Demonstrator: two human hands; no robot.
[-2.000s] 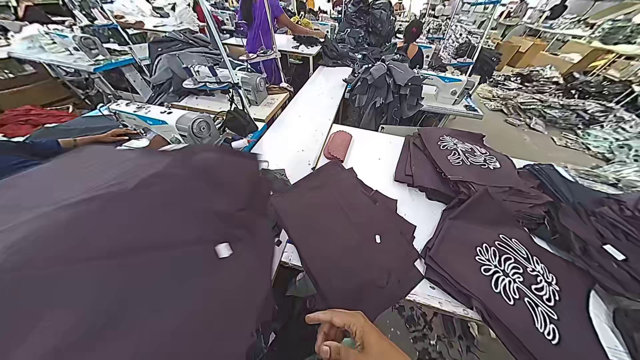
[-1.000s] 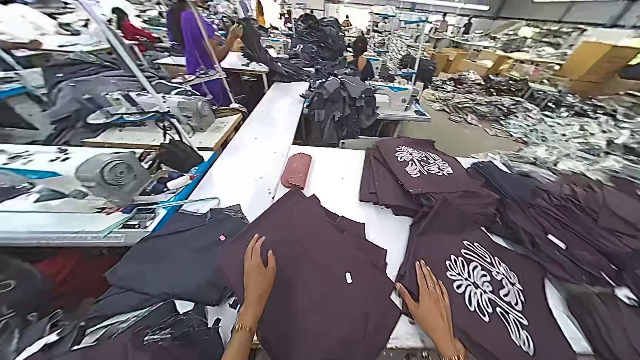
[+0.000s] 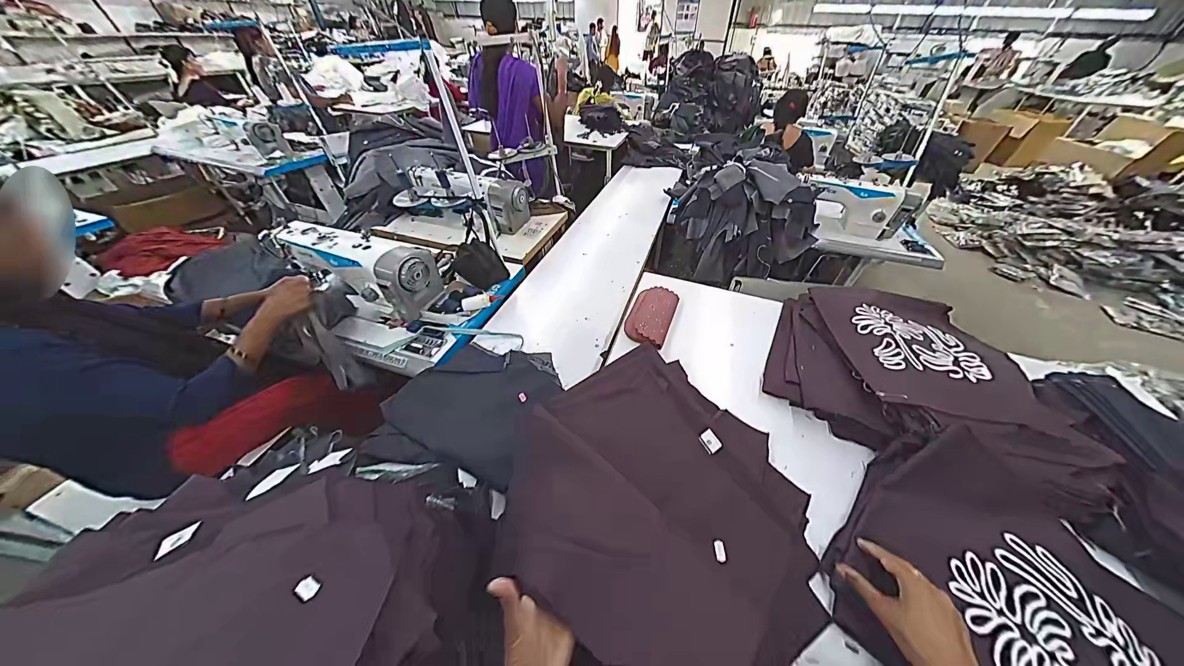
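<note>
A stack of dark maroon fabric pieces (image 3: 647, 518) with small white stickers lies in front of me on the white table. At its lower left edge is my left hand (image 3: 532, 629), thumb up, its fingers partly hidden; whether it grips the cloth is unclear. My right hand (image 3: 906, 601), fingers spread, rests at the left edge of a maroon panel with a white looped design (image 3: 1036, 601). Behind that lies another stack of patterned maroon panels (image 3: 906, 356). More maroon pieces with stickers (image 3: 277, 564) lie at the lower left.
A scalloped red case (image 3: 651, 316) sits on the white tabletop (image 3: 712, 342). At left, a co-worker in a blue sleeve (image 3: 92, 398) handles grey cloth at a sewing machine (image 3: 365, 268). Dark grey pieces (image 3: 481, 402) lie between. A cloth heap (image 3: 740, 213) stands beyond.
My left hand has moved from on top of the maroon stack to its lower left edge. Maroon pieces with stickers now show at lower left, and the co-worker has come into view.
</note>
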